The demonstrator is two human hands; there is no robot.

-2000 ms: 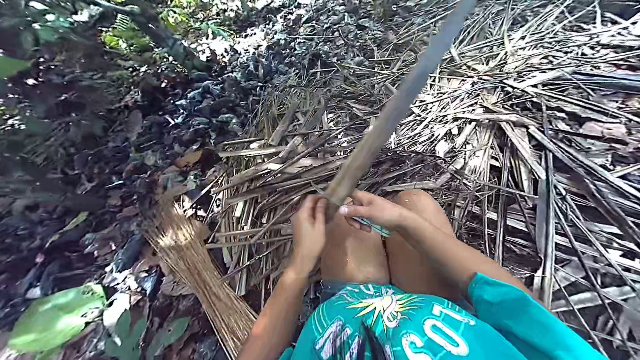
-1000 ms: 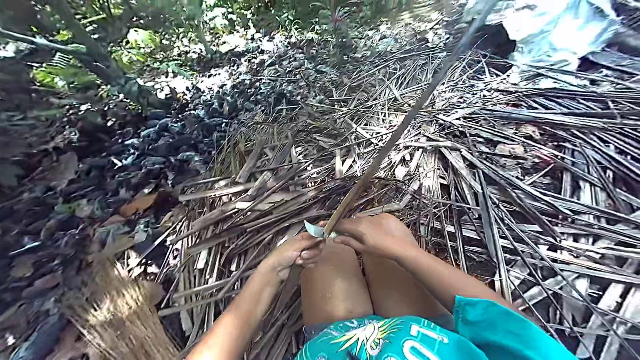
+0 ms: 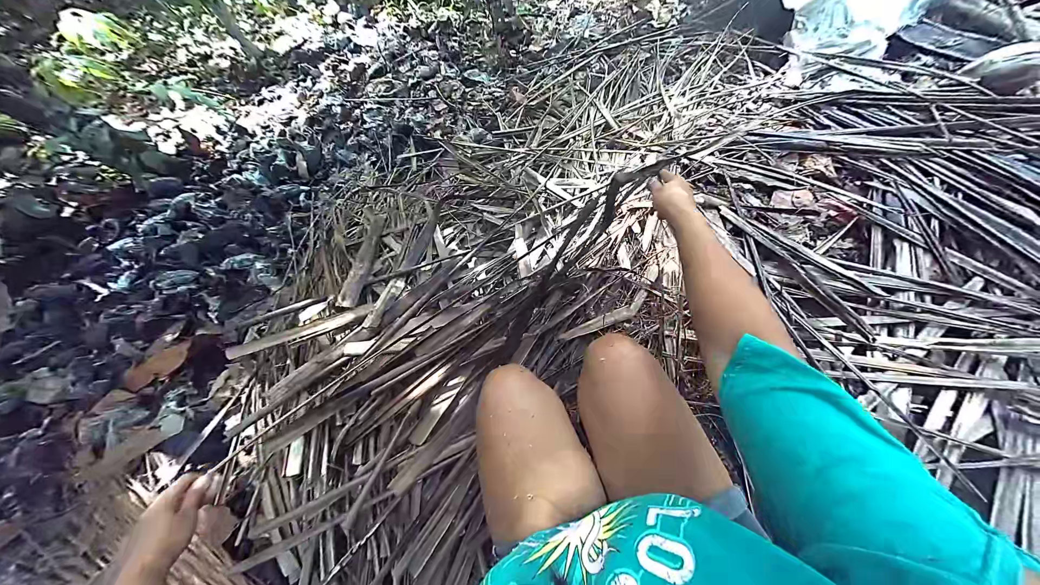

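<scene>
My left hand [image 3: 166,524] is at the lower left, its fingers bent beside a bundle of thin, light brown sticks [image 3: 207,561]. A thin strip may lie at its fingertips, but blur hides whether it is gripped. My right arm reaches forward, and my right hand [image 3: 673,197] is low over the heap of dry palm leaflets [image 3: 455,325]. Its fingertips meet the end of a dark, bent leaf strip [image 3: 597,215], which runs down toward my knees. Whether the fingers are closed on that strip cannot be told.
Dark leaf litter [image 3: 187,252] covers the ground at left, with green plants [image 3: 89,49] behind. Long dry palm leaflets [image 3: 918,244] spread across the right side. A whitish plastic sheet [image 3: 853,28] lies at the top right. My bare knees are at the heap's near edge.
My hands were together above my knees, holding one end of a long leaf strip. They have parted: the left moved down and left to the stick bundle, the right forward over the heap.
</scene>
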